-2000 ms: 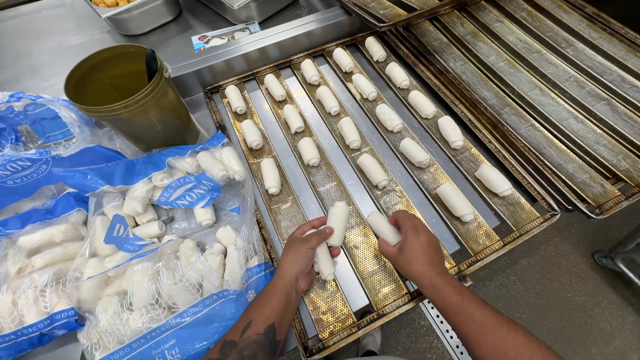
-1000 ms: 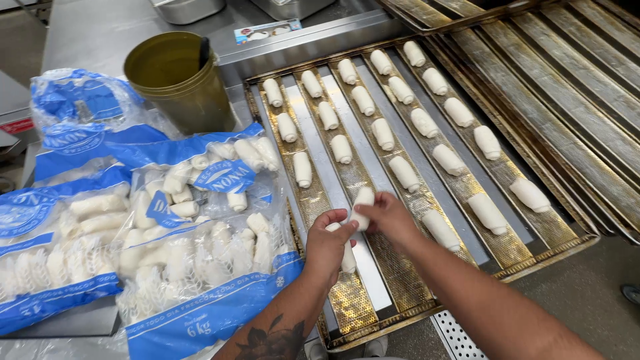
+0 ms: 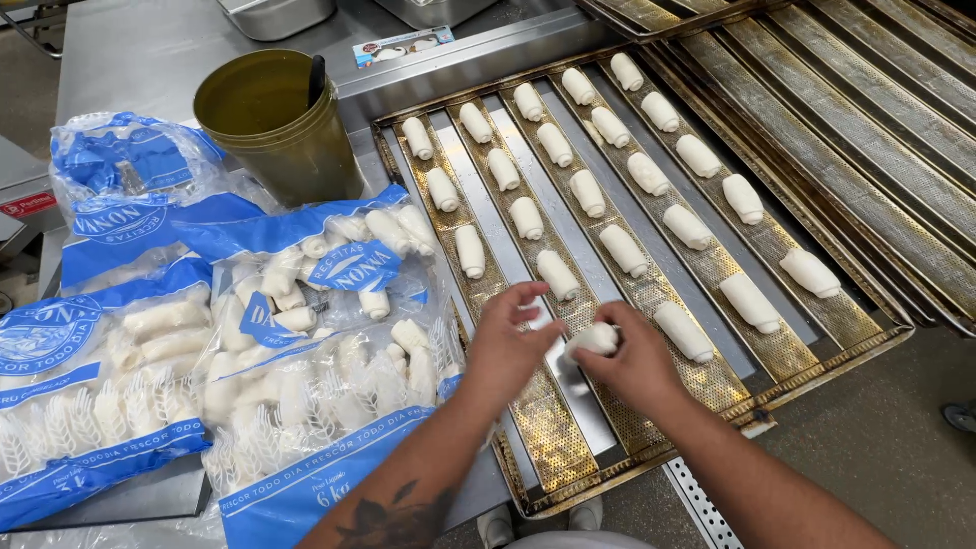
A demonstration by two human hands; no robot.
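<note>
My right hand (image 3: 633,362) grips a white dough roll (image 3: 595,341) over the near part of a perforated metal baking tray (image 3: 560,450). Beside it, my left hand (image 3: 515,335) is raised with its fingers apart and nothing seen in it. Rows of dough rolls lie in the tray's channels; one roll (image 3: 558,274) rests just beyond my hands. Left of the tray, opened clear and blue plastic bags (image 3: 320,473) hold many more dough rolls (image 3: 374,303).
An olive-coloured plastic bucket (image 3: 278,130) with a black handle inside stands behind the bags. Empty channelled trays (image 3: 839,114) lie at the right. Metal pans (image 3: 278,17) and a small printed card (image 3: 404,47) are at the back of the steel table (image 3: 145,46).
A dough roll now rests in the second channel, where my hands held rolls a second ago. My left hand has opened and come away from my right, which holds a roll.
</note>
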